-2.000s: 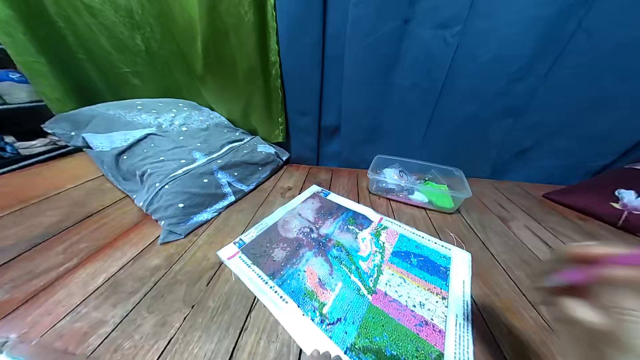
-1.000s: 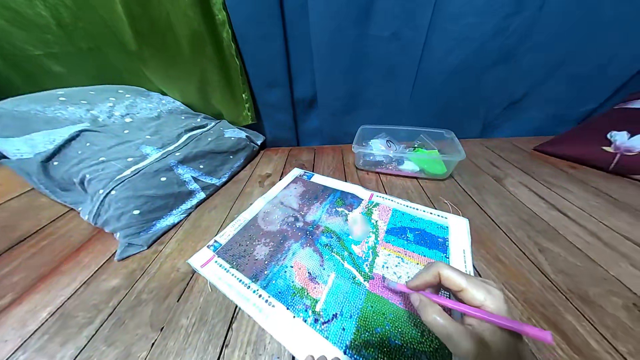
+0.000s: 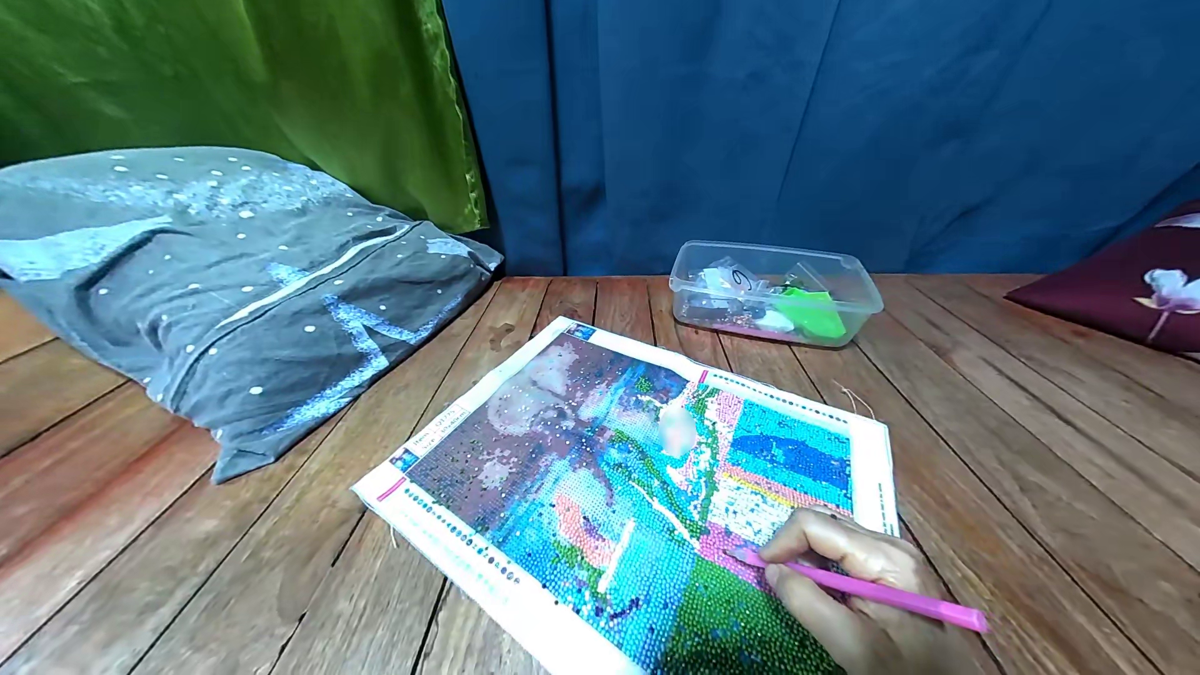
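A diamond painting canvas (image 3: 600, 487) with white margins lies flat on the wooden planks, covered in coloured beads in blue, green, pink and purple. At its lower right, my right hand (image 3: 844, 581) grips a pink applicator pen (image 3: 881, 592) between thumb and forefinger. The pen's tip rests at or just over the pink area beside the green one; exact contact cannot be told. My left hand is not in view.
A clear plastic container (image 3: 776, 298) holding small bags and a green item stands behind the canvas. A grey patterned pillow (image 3: 253, 291) lies at the left, a maroon floral cushion (image 3: 1125, 281) at the right. Green and blue curtains (image 3: 731, 122) hang behind.
My right hand, blurred at the right two seconds ago, has moved left over the canvas with the pink pen. It stays near the same pink area since one second ago. The view has shifted.
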